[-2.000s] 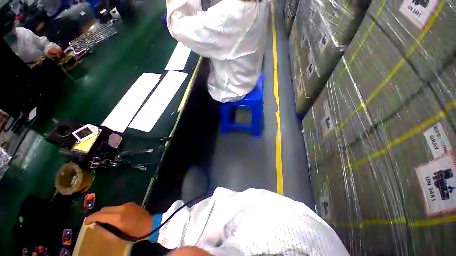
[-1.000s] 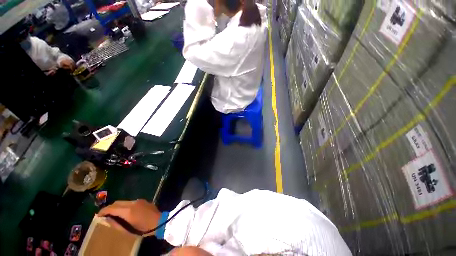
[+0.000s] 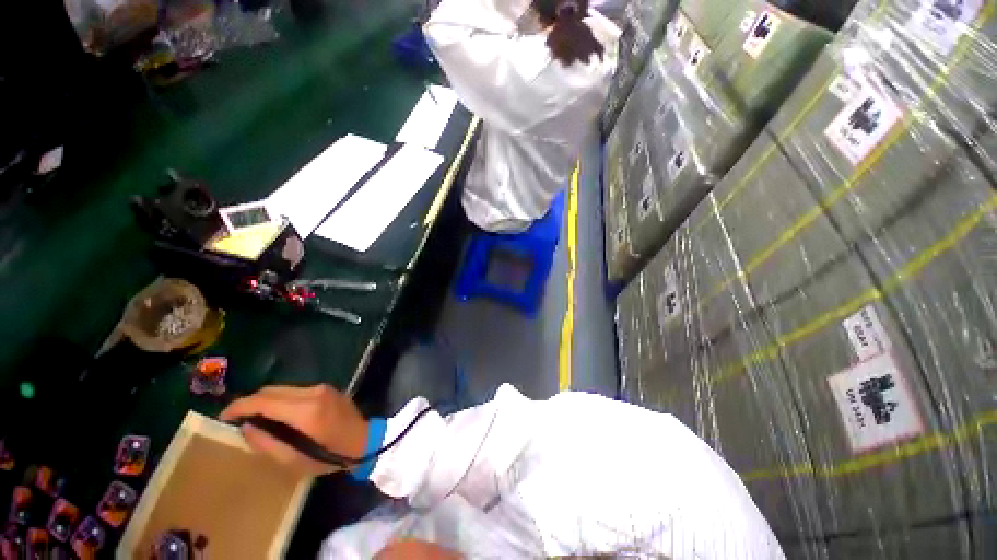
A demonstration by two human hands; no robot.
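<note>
My right hand (image 3: 301, 421), with a blue wristband, is closed around a black pen-like handle (image 3: 290, 440) at the board's right edge. A black cord runs from the handle over my sleeve; its tip is hidden. The shallow tan board (image 3: 224, 492) has a pale raised frame. A small module (image 3: 172, 546) with a dark and pinkish look lies at its bottom, cut off by the picture edge. My left hand is not clearly in view; a blurred skin-coloured patch at the bottom edge cannot be identified.
Several modules (image 3: 88, 536) lie left of the board, one (image 3: 209, 375) above it. Beyond are a bowl of shavings (image 3: 166, 315), a black stand (image 3: 180, 208), slim tools (image 3: 339, 286) and paper sheets (image 3: 377, 199). A person (image 3: 525, 109) sits by wrapped cartons (image 3: 722, 273).
The view has shifted, so more of the board and the module at its bottom now show. My right hand stays closed on the black handle at the board's edge.
</note>
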